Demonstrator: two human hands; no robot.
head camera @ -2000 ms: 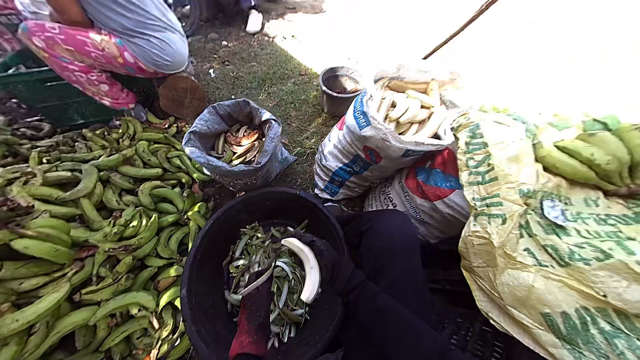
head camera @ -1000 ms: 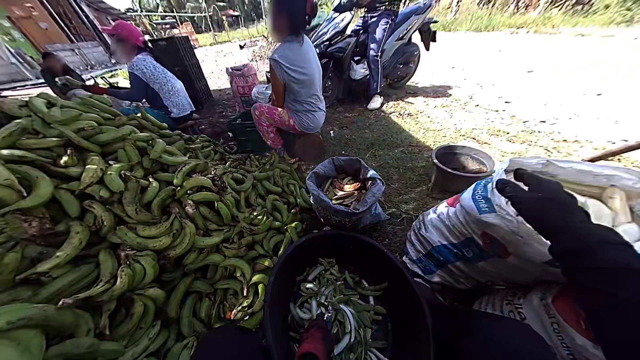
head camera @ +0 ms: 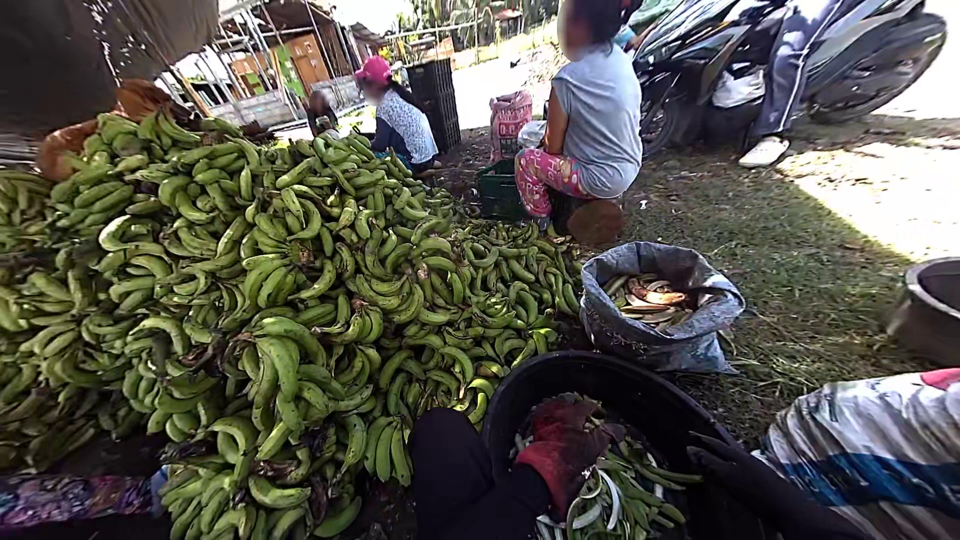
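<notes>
My left hand (head camera: 562,454), in a red and dark glove, is over the green and pale banana peels (head camera: 622,491) in a round black tub (head camera: 600,367). Its fingers are blurred, and whether it holds anything cannot be told. My right hand (head camera: 716,461), in a black glove, is at the tub's right side with fingers apart and nothing seen in it. A large heap of green bananas (head camera: 292,300) lies left of the tub. Behind the tub a grey-blue sack (head camera: 645,341) with its top rolled down holds peels. A white and blue woven sack (head camera: 877,442) lies right of my right hand.
A person in a grey shirt (head camera: 600,112) sits beyond the heap beside a green crate (head camera: 501,187). Another person in a pink cap (head camera: 405,120) sits farther back. A motorcycle (head camera: 697,82) stands at the back right. A metal pot (head camera: 930,315) is at the right edge.
My right hand has moved left from the mouth of the white sack to the tub's side. The pale peeled banana seen beside my hands two seconds ago is no longer there. The view has swung left.
</notes>
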